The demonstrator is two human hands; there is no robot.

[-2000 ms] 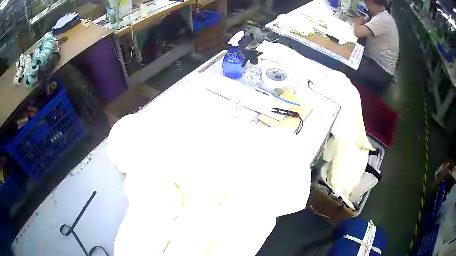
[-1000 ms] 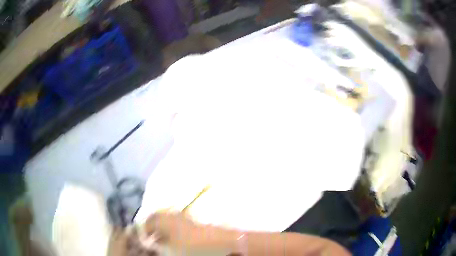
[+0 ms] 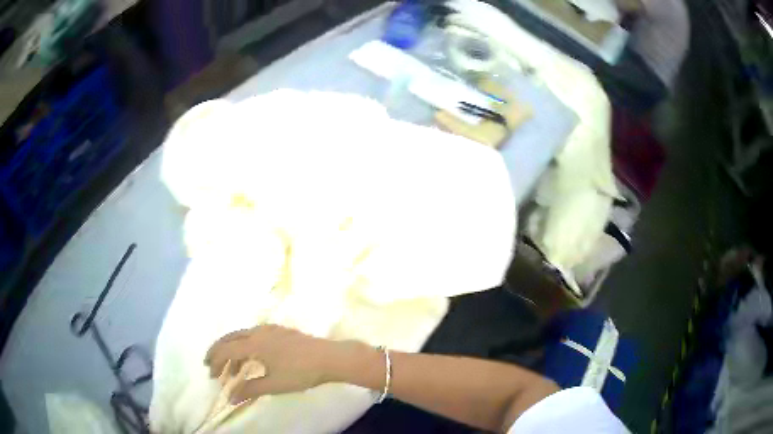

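Note:
A cream-white dress point(image 3: 398, 195) lies spread over the near middle of the table, very bright so that few details show. My right hand point(image 3: 275, 360) is on the dress at its near edge, with a fold of the cloth pinched between the fingers. A bracelet is on that wrist. My left hand is not in view. Black ties point(image 3: 106, 339) lie loose on the table left of the dress. Black thread snips point(image 3: 483, 112) lie on a tan card point(image 3: 475, 127) beyond the dress.
A blue spray bottle point(image 3: 403, 25) and a tape roll point(image 3: 473, 52) stand at the far end. More cream dresses point(image 3: 585, 153) hang over the table's right end, into a box. Blue crates point(image 3: 63, 144) are at the left. A person point(image 3: 665, 34) sits at the far right table.
My right arm now reaches in from the lower right, and its hand has a fold of the dress. A hand and forearm were blurred at the bottom one second ago. The camera view has shifted.

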